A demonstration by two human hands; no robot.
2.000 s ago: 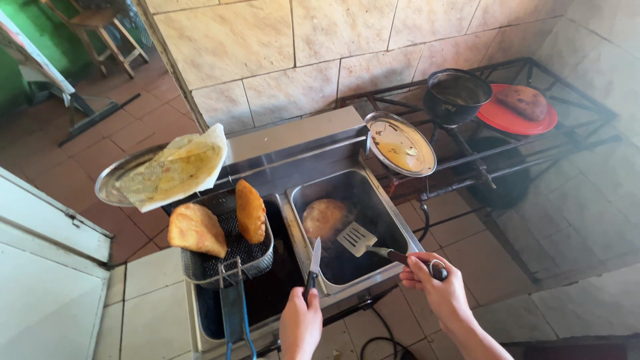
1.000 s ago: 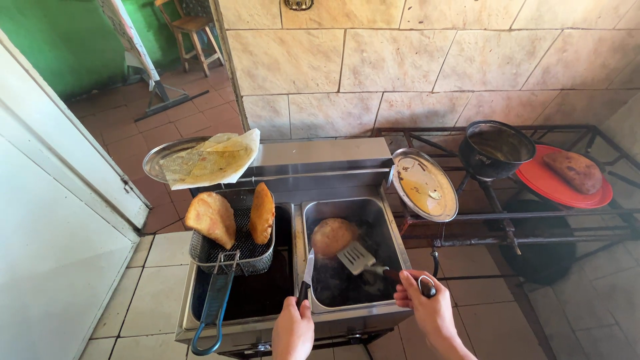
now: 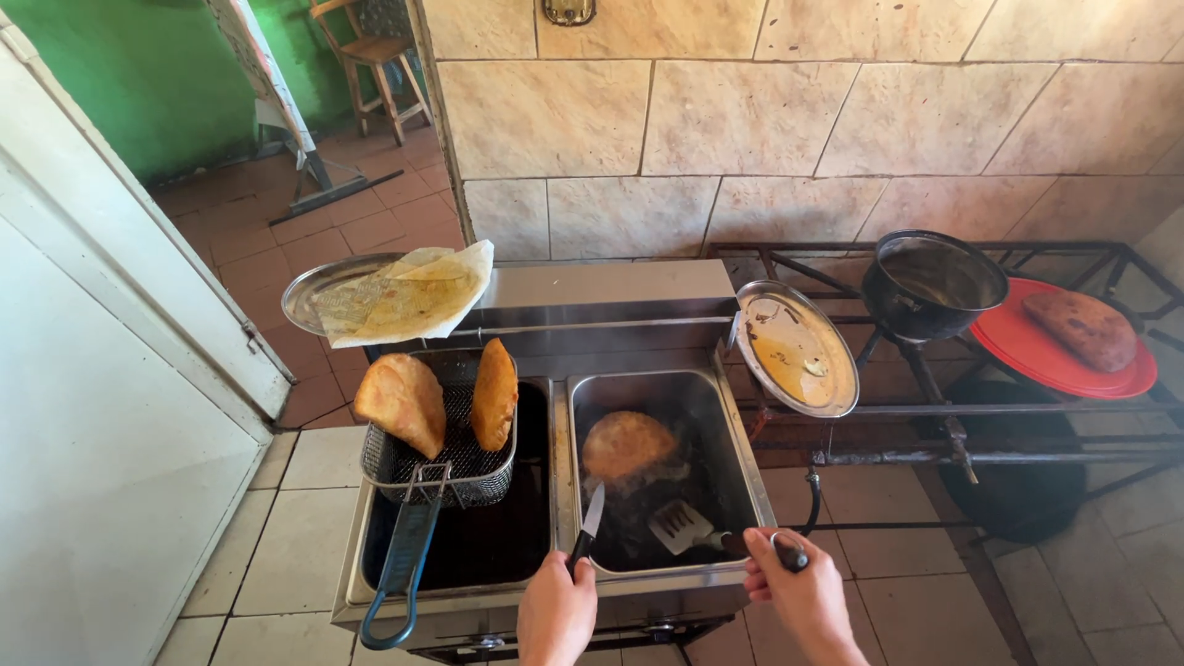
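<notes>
A browned, half-round pastry (image 3: 627,446) lies in hot oil in the right well (image 3: 740,462) of a steel deep fryer. My left hand (image 3: 558,606) grips a small knife (image 3: 593,513) by its black handle, its blade pointing at the pastry's near edge. In my right hand (image 3: 797,592) is a slotted metal spatula (image 3: 683,527), its head low over the oil, right of the knife and nearer to me than the pastry. Over the left well hangs a wire fry basket (image 3: 439,486) with a blue handle, bearing two golden pastries (image 3: 403,404), (image 3: 494,396).
A tray with oily paper (image 3: 407,296) stands behind the basket. Right of the fryer are an oily metal plate (image 3: 797,350) and a black-framed stove (image 3: 860,409) with a dark pot (image 3: 934,285) and a red plate (image 3: 1004,356) holding a browned pastry (image 3: 1080,330). A white door (image 3: 102,370) stands left.
The spatula's head has moved toward me, away from the pastry it was beside. Both hands still hold their tools. The view has turned and shifted clearly.
</notes>
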